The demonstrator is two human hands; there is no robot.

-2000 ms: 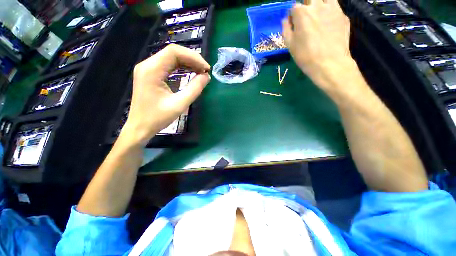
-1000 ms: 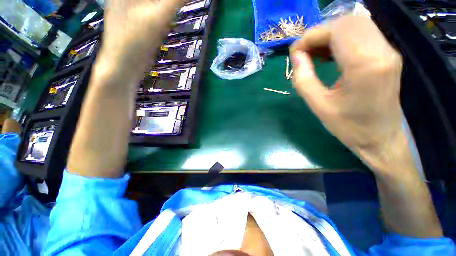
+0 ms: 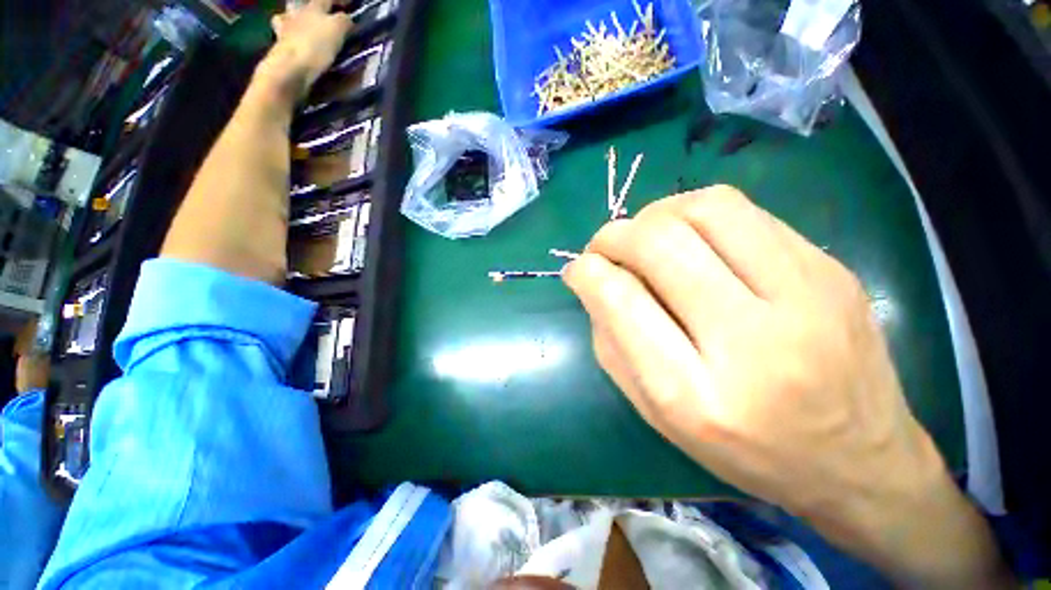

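My right hand (image 3: 738,334) is low over the green mat, its fingertips closed on one end of a thin dark strip (image 3: 528,274) with an orange tip. Two loose gold strips (image 3: 620,182) lie in a V just beyond the fingers, and another short whitish strip (image 3: 562,252) shows partly beside the fingertips. My left hand (image 3: 309,40) is at the far end of the black foam tray (image 3: 375,254), over a phone pocket. It is small and blurred, so what its fingers hold cannot be told. Phone frames (image 3: 332,240) sit in the tray pockets, some hidden by my left arm.
A blue bin (image 3: 519,69) with a heap of gold strips stands at the back. An open clear bag (image 3: 507,179) with black parts is left of it, and a labelled clear bag (image 3: 772,69) right. Black trays flank both sides. Part of another person shows at far left.
My left hand has reached farther along the tray. My right hand has come down to the mat and taken hold of a strip. The view has shifted, and the right-hand bag shows more fully.
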